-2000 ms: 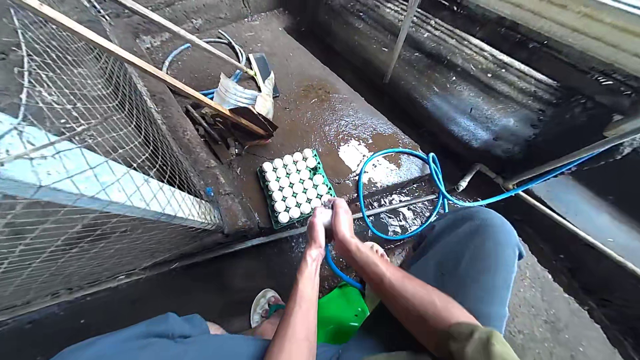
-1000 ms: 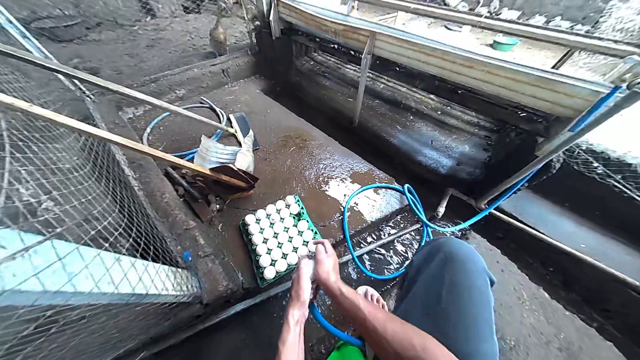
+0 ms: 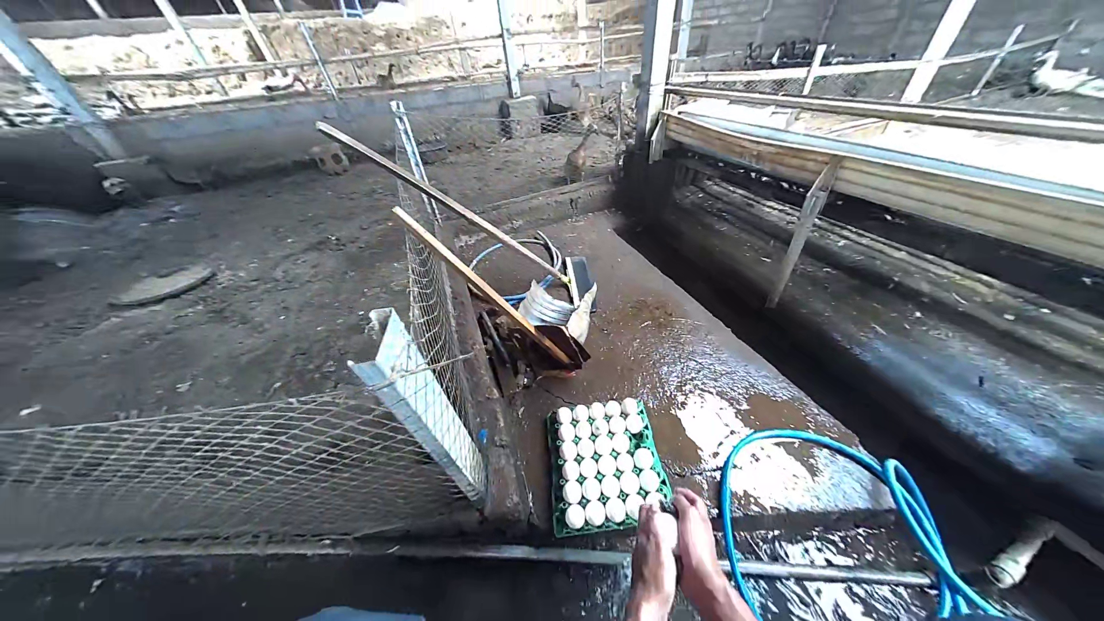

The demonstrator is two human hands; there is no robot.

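A green egg tray (image 3: pixel 559 528) with several rows of white eggs (image 3: pixel 606 464) lies on the wet concrete; one cup near its right edge shows no egg. My left hand (image 3: pixel 654 556) is at the tray's near right corner, its fingers around a pale rounded thing that looks like an egg (image 3: pixel 664 528). My right hand (image 3: pixel 695 543) is close against it on the right, fingers bent; what it holds is hidden. A blue hose (image 3: pixel 730 500) loops just right of my hands and drops past my right wrist.
A metal pipe (image 3: pixel 828 573) crosses at the near edge. Behind the tray lie long-handled wooden tools (image 3: pixel 483 289) and a crumpled pale sack (image 3: pixel 548 308). Netting (image 3: pixel 259 466) with a metal post (image 3: pixel 423 397) bounds the left; a dark channel (image 3: pixel 776 371) runs right. Birds stand farther back.
The view has swung up and left, showing more of the yard. My hands stay together by the tray's near right corner.
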